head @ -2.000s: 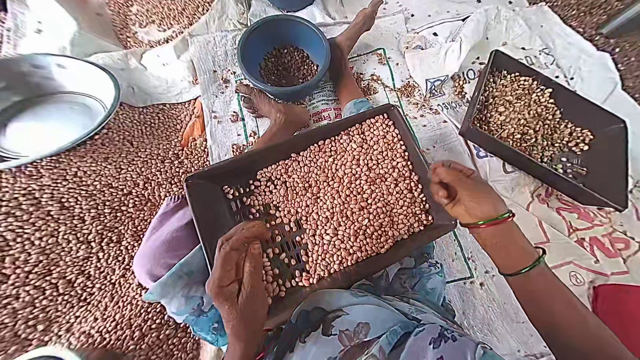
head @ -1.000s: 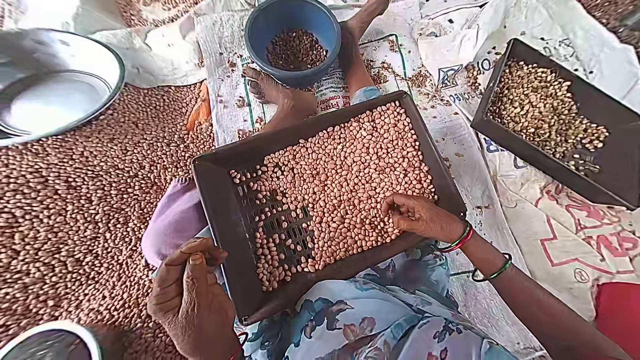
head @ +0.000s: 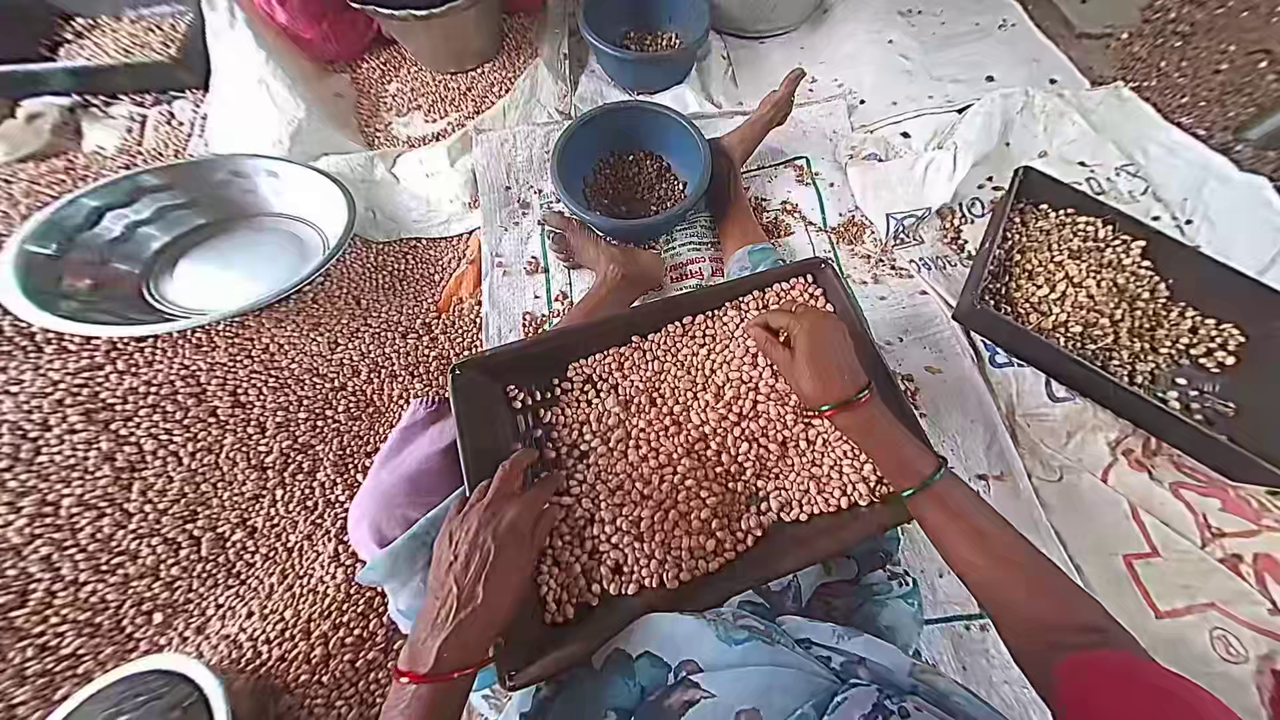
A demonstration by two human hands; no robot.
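A dark rectangular tray [head: 800, 545] with a slotted bottom rests tilted across my lap, covered mostly by pale brown nuts or beans [head: 670, 450]. My left hand [head: 495, 550] lies over the tray's left edge, its fingertips at the kernels and slots. Above the kernels near the tray's upper right corner is my right hand [head: 815, 355], thumb and fingertips brought together; whether something small is between them cannot be seen. Beyond the tray, between my feet, stands a blue plastic bowl [head: 632, 118] with darker kernels in it.
A steel basin [head: 340, 215] sits on the large heap of kernels [head: 200, 480] at left. At right, another dark tray [head: 1110, 395] holds yellowish-brown pieces on printed white sacks [head: 1010, 440]. A second blue bowl [head: 645, 75] and a bucket [head: 450, 40] stand farther back. A metal rim shows at bottom left.
My right hand has moved from the tray's lower right to its upper right. My left hand, beside the tray's lower left corner a second ago, is now at the kernels along its left side.
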